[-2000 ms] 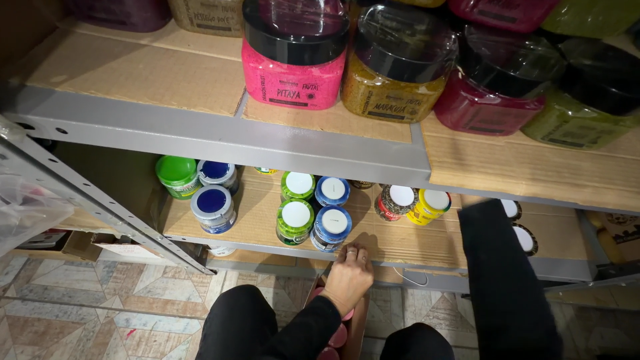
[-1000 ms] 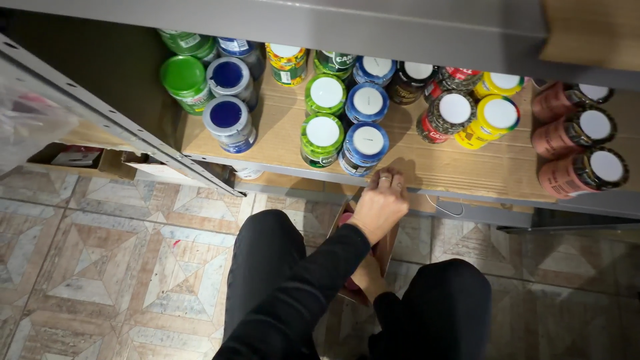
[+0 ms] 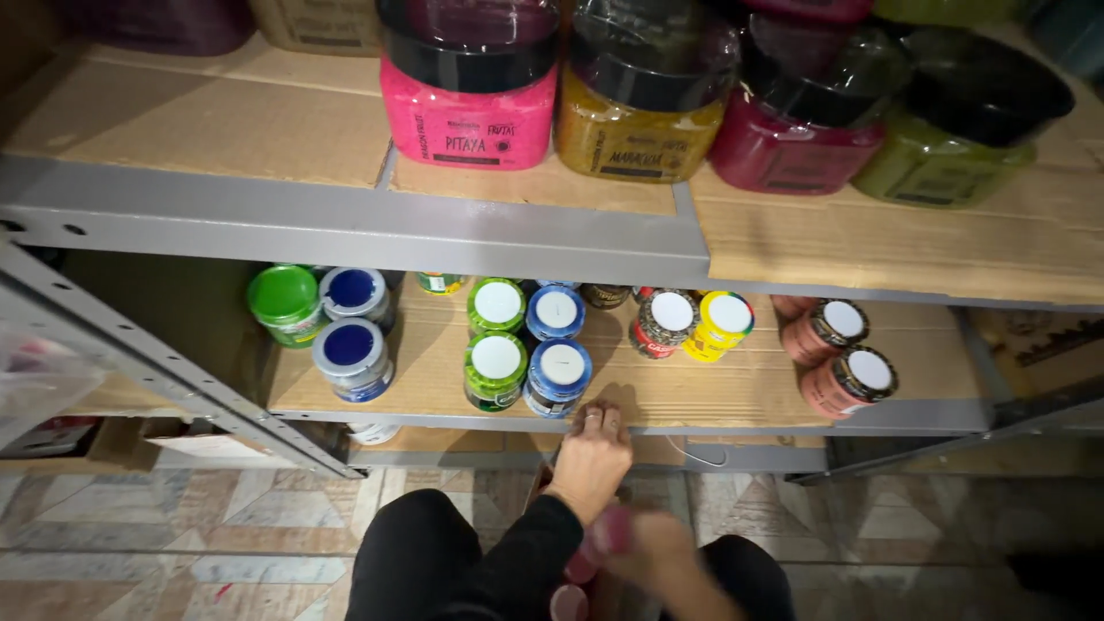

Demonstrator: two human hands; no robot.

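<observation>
My left hand rests with bent fingers at the front edge of the lower shelf, just below a blue jar with a white lid; whether it grips anything is hidden. Lower down, my right hand is blurred and holds a small container with a pinkish-red top. Between my knees are more pinkish-red round tops, partly covered by my left sleeve. Beside the blue jar stands a green jar with a white lid.
Silver jars with dark blue lids and a green-lidded jar stand left. A yellow jar and salmon-coloured jars are to the right. The upper shelf's metal edge overhangs, bearing large pink and other tubs.
My right hand has come up from low between my knees, now with a pinkish-red-topped container. My left hand stays at the shelf edge. The view has tilted up to the upper shelf.
</observation>
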